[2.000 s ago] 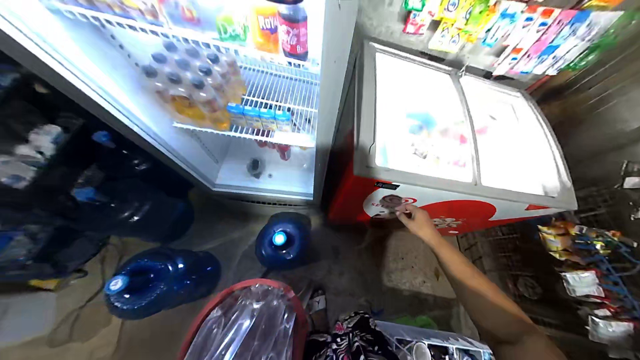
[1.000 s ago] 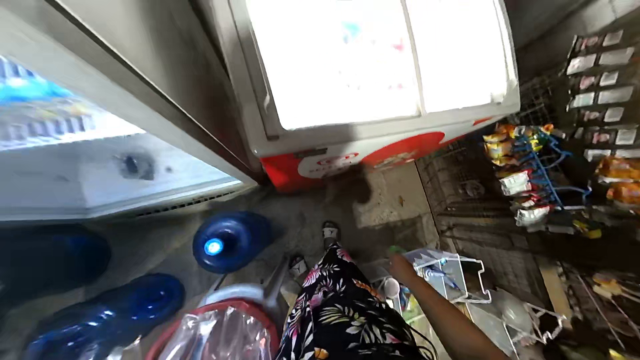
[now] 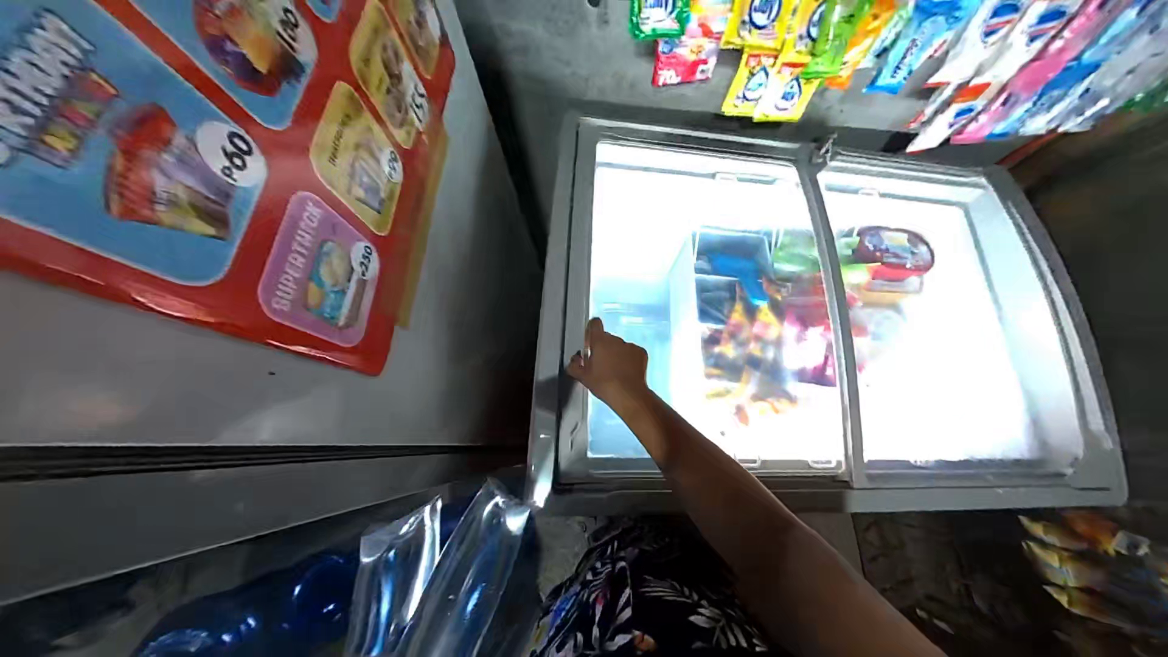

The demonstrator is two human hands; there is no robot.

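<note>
My right hand [image 3: 610,363] reaches in from the lower right, fingers curled on the left edge of the glass lid [image 3: 639,178] of a chest freezer [image 3: 985,497]. Nothing loose shows in its fingers. Under the glass, toward the middle, are colourful packaged goods [image 3: 753,342] and a pale divider [image 3: 683,319]. A dark red oval pack [image 3: 894,251] lies under the right pane. A silver frame bar [image 3: 835,319] stands between the two panes. My left hand is out of view.
A grey cabinet side [image 3: 182,383] with a red and blue price poster [image 3: 301,328] is at the left. Sachets [image 3: 762,87] hang beyond the freezer. Clear plastic bags [image 3: 465,566] and a blue water jug [image 3: 265,602] are at lower left, packets [image 3: 1086,557] at lower right.
My right hand was low by a white basket one second ago and is now on the freezer lid's left edge. The view has moved much closer over the freezer.
</note>
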